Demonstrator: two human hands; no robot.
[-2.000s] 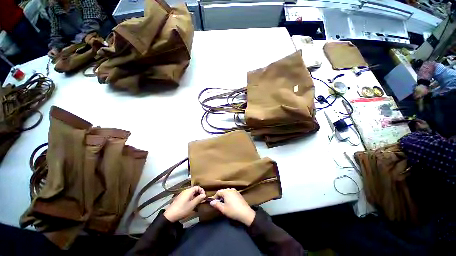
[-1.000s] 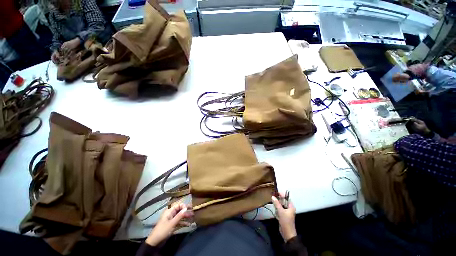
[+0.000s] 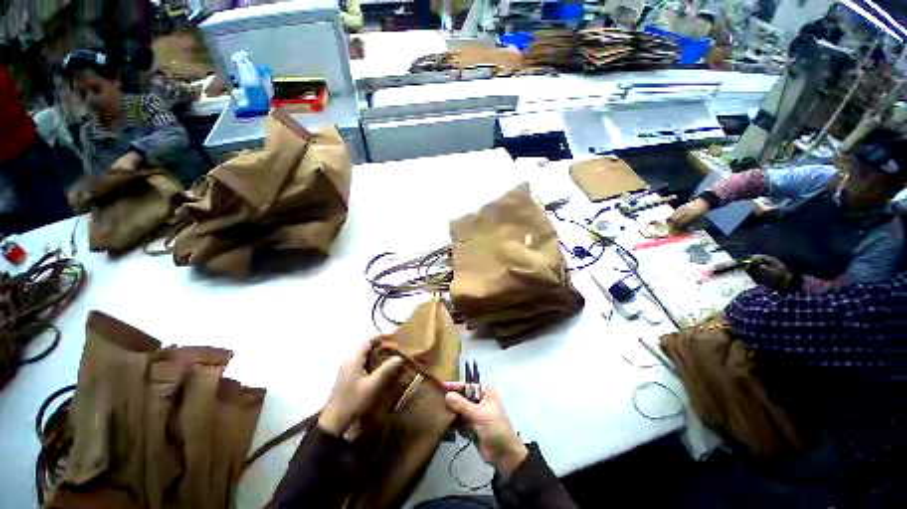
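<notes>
A brown handbag (image 3: 423, 429) is raised off the table in front of me, its mouth edge turned towards me. My left hand (image 3: 360, 390) grips the bag at its upper left edge. My right hand (image 3: 484, 420) pinches the bag's right edge between thumb and finger and also holds small dark thread snips (image 3: 471, 374), their points up. A strap (image 3: 283, 437) trails to the left. The inside of the bag is mostly hidden.
Several bags (image 3: 149, 418) stand upright at left. A flat pile of bags (image 3: 507, 258) lies centre-right, and a crumpled heap (image 3: 269, 204) lies at the back left. Cables and a black plug (image 3: 624, 290) are at right. People work at both sides.
The handbag, flat on the table before, is now lifted and turned. Both hands have moved to its mouth edge, closer together. The view has tilted up.
</notes>
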